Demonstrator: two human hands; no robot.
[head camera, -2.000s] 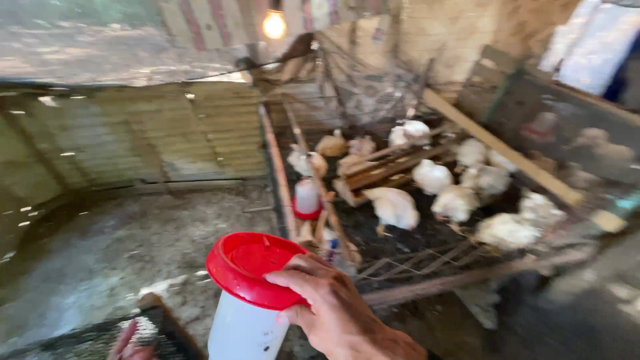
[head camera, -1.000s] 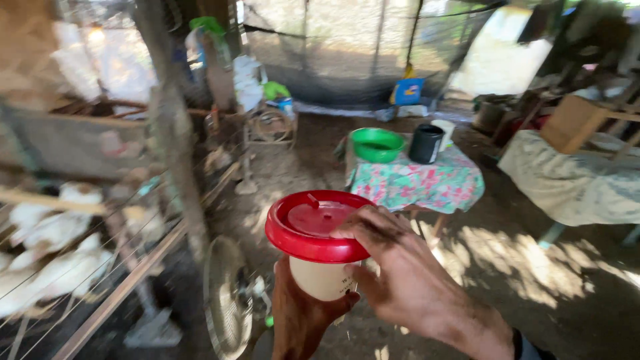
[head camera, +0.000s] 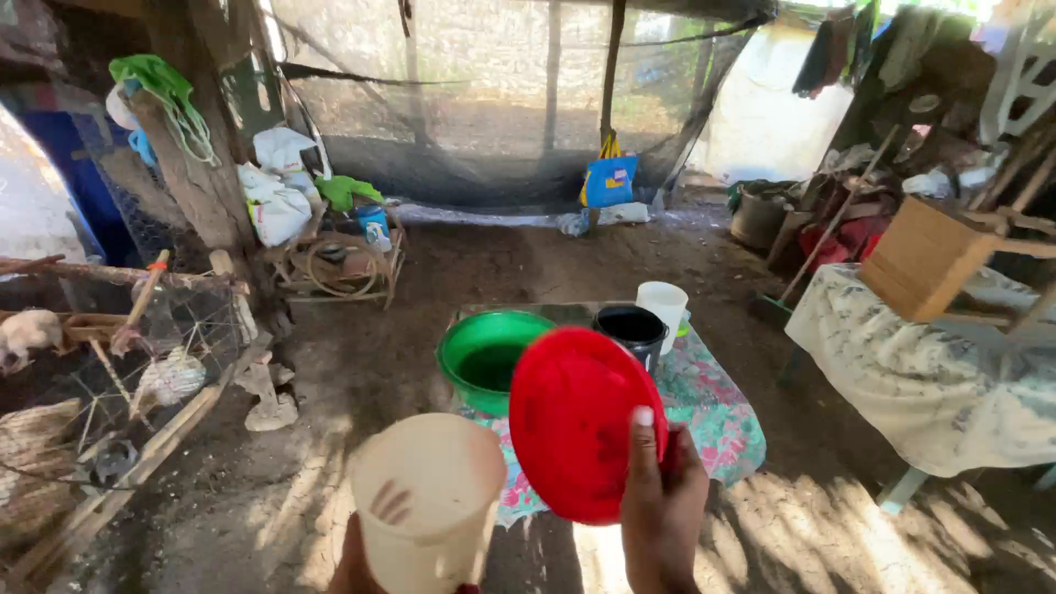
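Observation:
My left hand is wrapped around a whitish plastic container, whose open mouth faces up; faint finger shadows show through its wall. In my right hand is the round red plastic lid, pinched at its right edge and tilted on its side, apart from the container. Beyond them a low table with a floral cloth carries a green basin, a black bucket and a white plastic container.
A wire-mesh pen with a wooden rail and white chickens lies at left. A cloth-covered table with a cardboard-brown box stands at right. A broom leans near it. A tree trunk rises at back left.
The red lid has come off the container and is now held apart in my right hand. The view has swung from the chicken pen to the floral-covered table.

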